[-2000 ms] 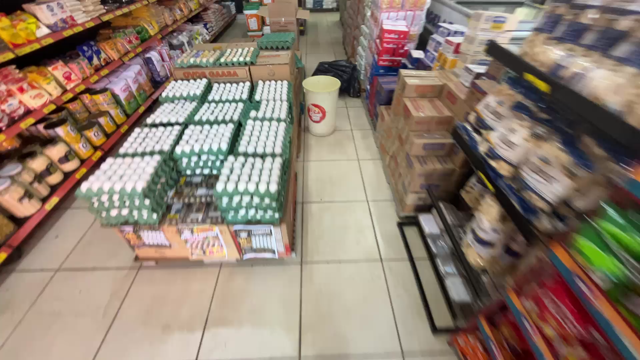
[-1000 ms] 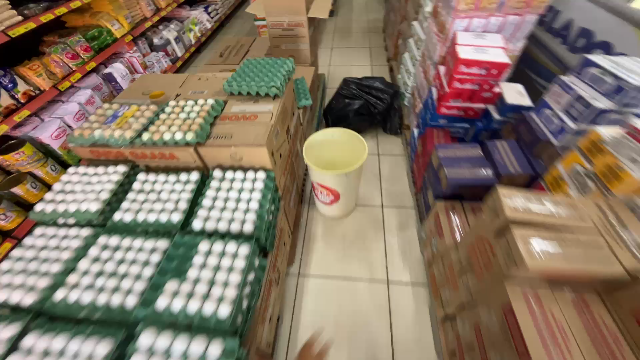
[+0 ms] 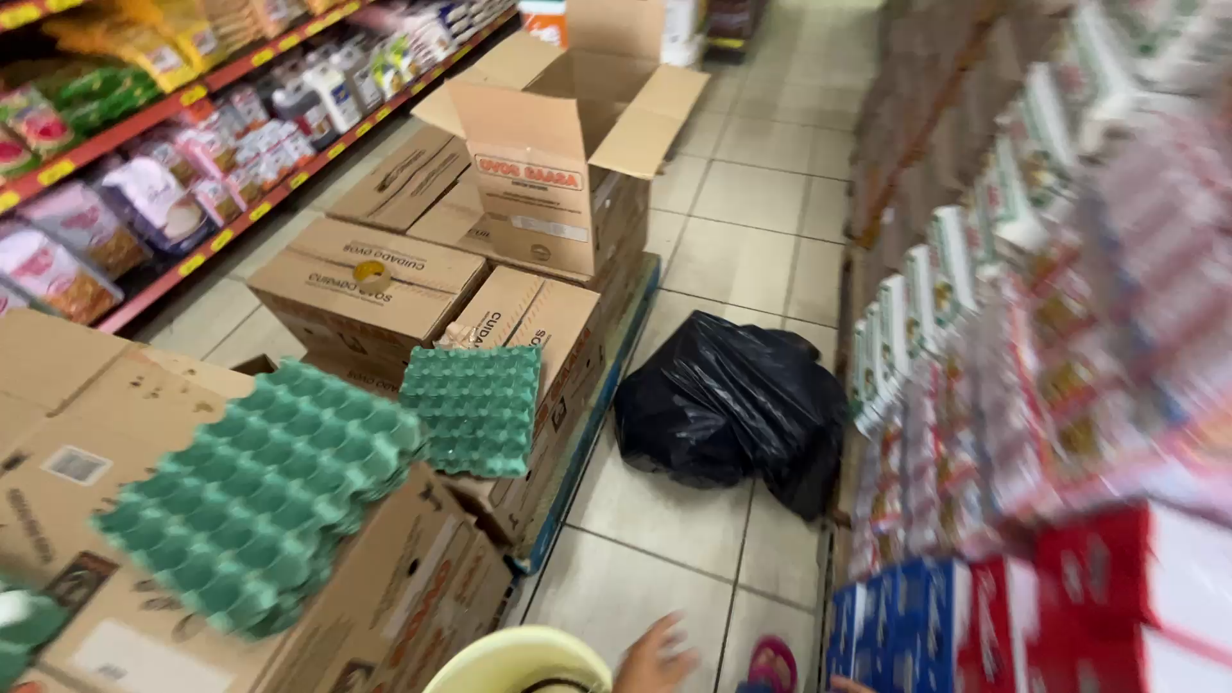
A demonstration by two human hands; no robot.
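Observation:
My left hand is at the bottom edge, slightly blurred, with fingers apart and nothing in them. It is just right of the rim of a pale yellow plastic bin, whose lower part is out of view; whether they touch is unclear. Of my right hand only a bit of the fingers shows at the bottom edge, beside the stacked packs. Ahead, a black plastic bag lies on the tiled floor. Green molded egg trays are stacked on a cardboard box at left, with another green tray stack beyond.
An opened carton stands among closed egg cartons on a blue pallet. Red-edged shelves of packaged goods line the left. Blue and red packs and other stacked goods border the aisle at right. A foot in a pink sandal shows below.
The view has moved forward along the aisle, bringing the bin and black bag nearer. The left hand, a blur at the bottom edge one second ago, now shows more clearly beside the bin.

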